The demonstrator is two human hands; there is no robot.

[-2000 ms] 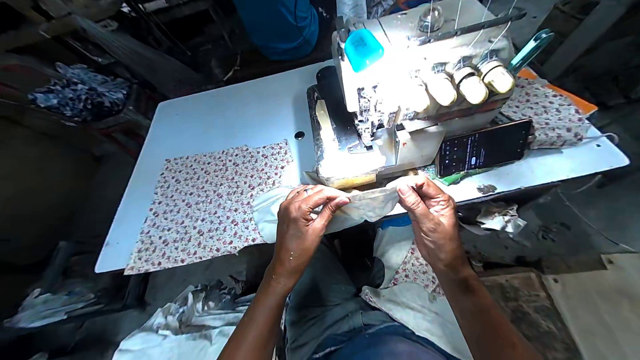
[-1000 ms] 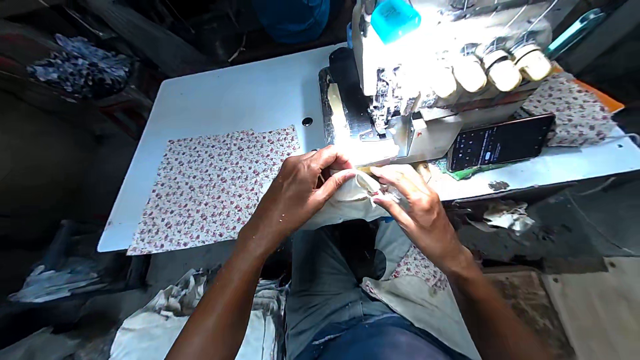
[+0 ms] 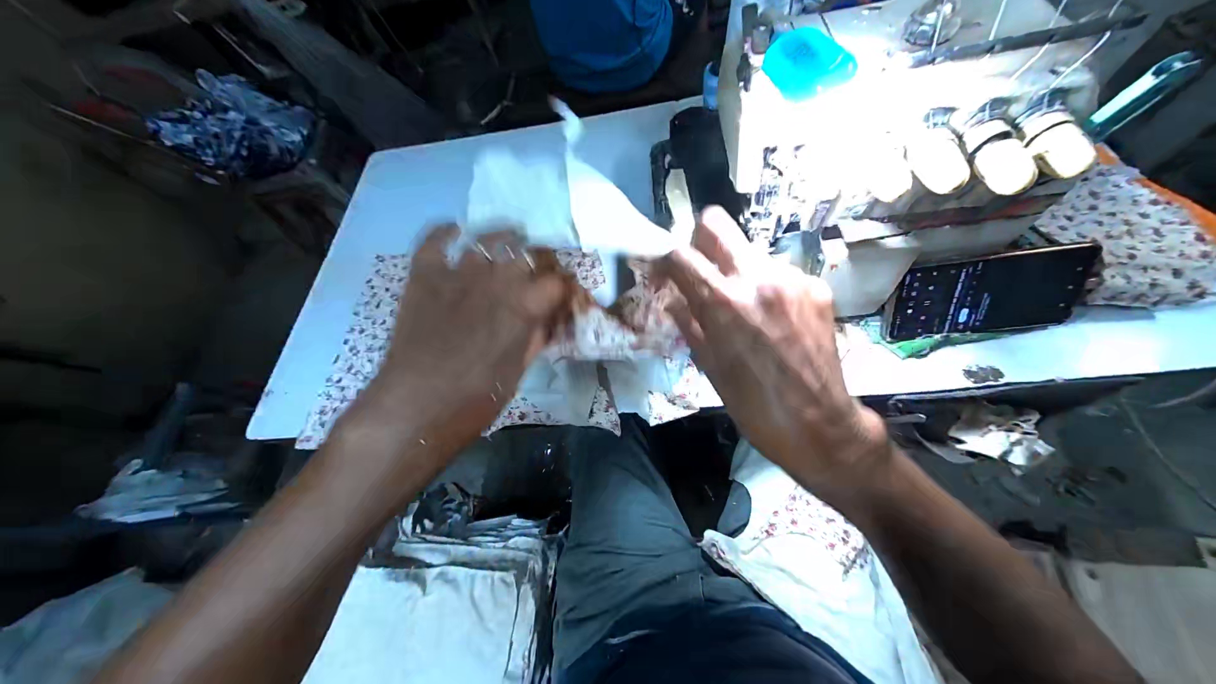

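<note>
Both my hands grip a piece of white and floral fabric [image 3: 608,332], blurred by motion, above the left part of the sewing table. My left hand [image 3: 475,313] is at its left side, and my right hand [image 3: 769,332] holds its right side near the machine. White cloth [image 3: 532,195] flares up between and beyond the hands. Beneath lies a flat floral fabric sheet [image 3: 347,375], partly hidden by the hands. Right of it stands an overlock sewing machine [image 3: 845,180] with its lamp lit.
A smartphone [image 3: 993,290] leans against the machine base, beside folded floral fabric [image 3: 1140,237]. Stacked white cloth [image 3: 427,608] lies below the table at left; more white and floral cloth [image 3: 817,570] hangs by my right leg. A person in blue [image 3: 603,43] is beyond the table.
My hands have moved left, from in front of the machine to over the flat floral sheet, with the fabric. White cloth has swung up beyond them.
</note>
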